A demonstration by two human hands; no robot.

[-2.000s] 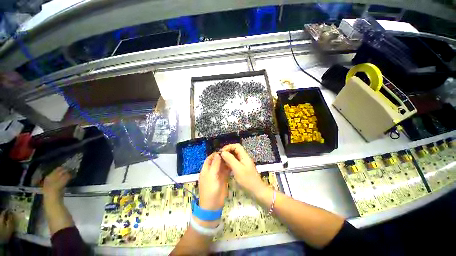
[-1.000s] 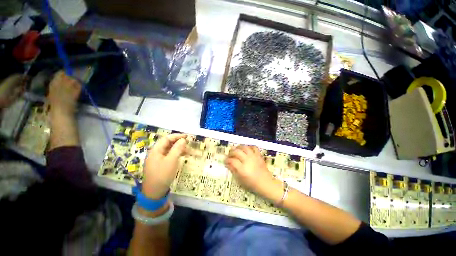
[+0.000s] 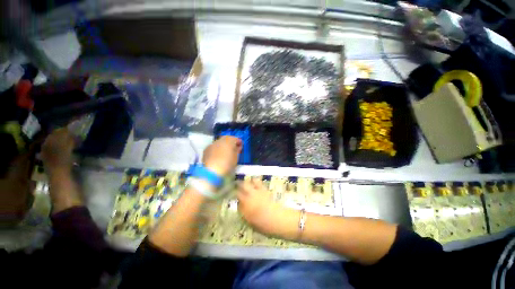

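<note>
My left hand (image 3: 223,155), with a bright blue wrist strap (image 3: 205,174), is at the bin of blue components (image 3: 244,135); its fingertips are bunched over the bin's left part, and whether they hold a piece is hidden. My right hand (image 3: 254,204) lies low over the circuit boards (image 3: 310,192), fingers blurred; whether it holds anything cannot be told. The boards' left part carries yellow and blue components (image 3: 145,183). Beside the blue bin are a bin of black components (image 3: 271,145) and a bin of silver-grey components (image 3: 314,148).
A shallow tray (image 3: 239,79) of loose leaded components lies behind the bins. A black bin of yellow blocks (image 3: 377,127) and a tape dispenser (image 3: 452,121) stand right. More boards (image 3: 446,211) lie right. Another person's hand (image 3: 59,148) is at left, near a plastic bag (image 3: 164,107).
My left hand has moved from the boards to the blue bin. My right hand has shifted left over the boards. The camera view has shifted too.
</note>
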